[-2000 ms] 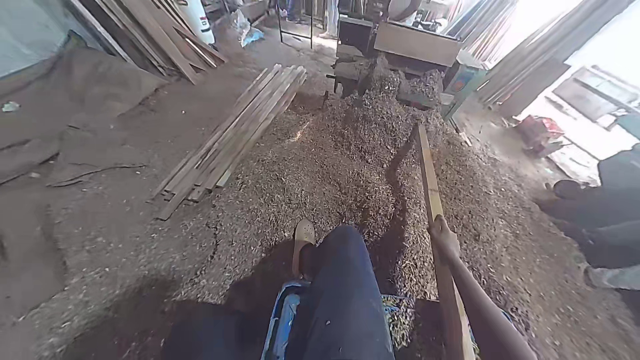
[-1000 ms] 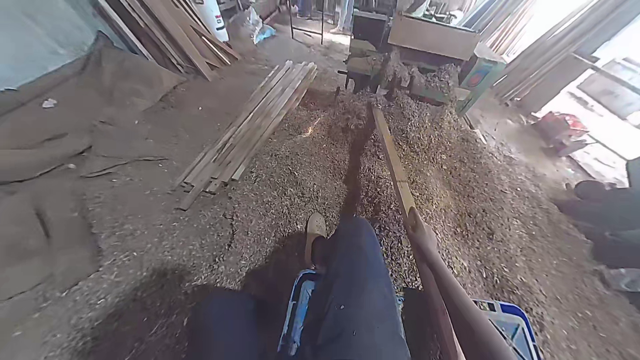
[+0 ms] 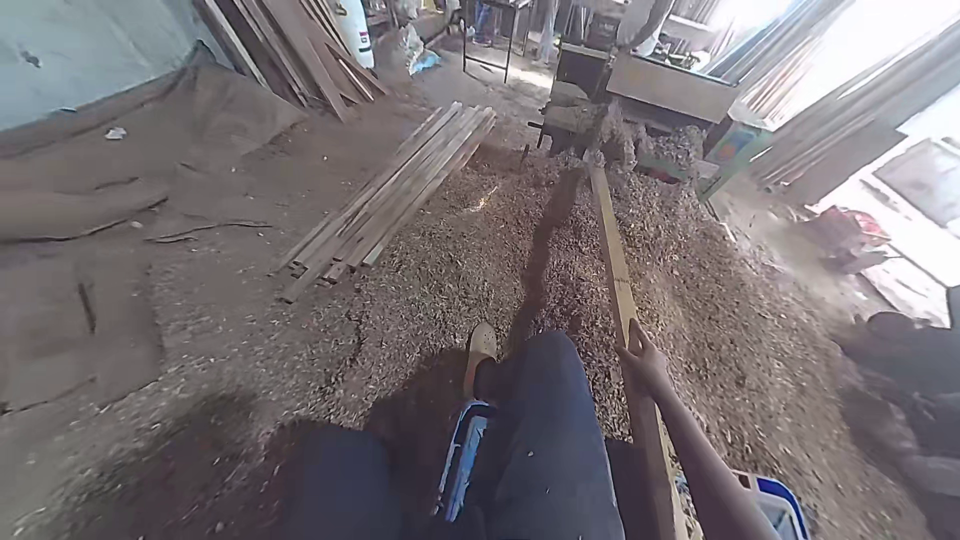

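Note:
My right hand [image 3: 645,365] grips a long wooden plank [image 3: 615,255] near its middle. The plank runs from the bottom edge of the view up to the woodworking machine [image 3: 667,90], where its far end meets a heap of wood shavings [image 3: 690,262]. A dark mark crosses the plank's face above the hand. My left hand is out of view. A shoe [image 3: 484,341] and my dark trousers [image 3: 551,427] show at the lower middle.
A bundle of wooden strips [image 3: 397,191] lies on the ground left of centre. Boards [image 3: 289,49] lean at the upper left. A blue plastic item [image 3: 465,465] is beneath my legs. A person's dark clothing [image 3: 900,375] shows at the right, and another person stands behind the machine.
The plank's far end has swung left and now reaches the machine's outlet area. My right hand has stayed on the plank.

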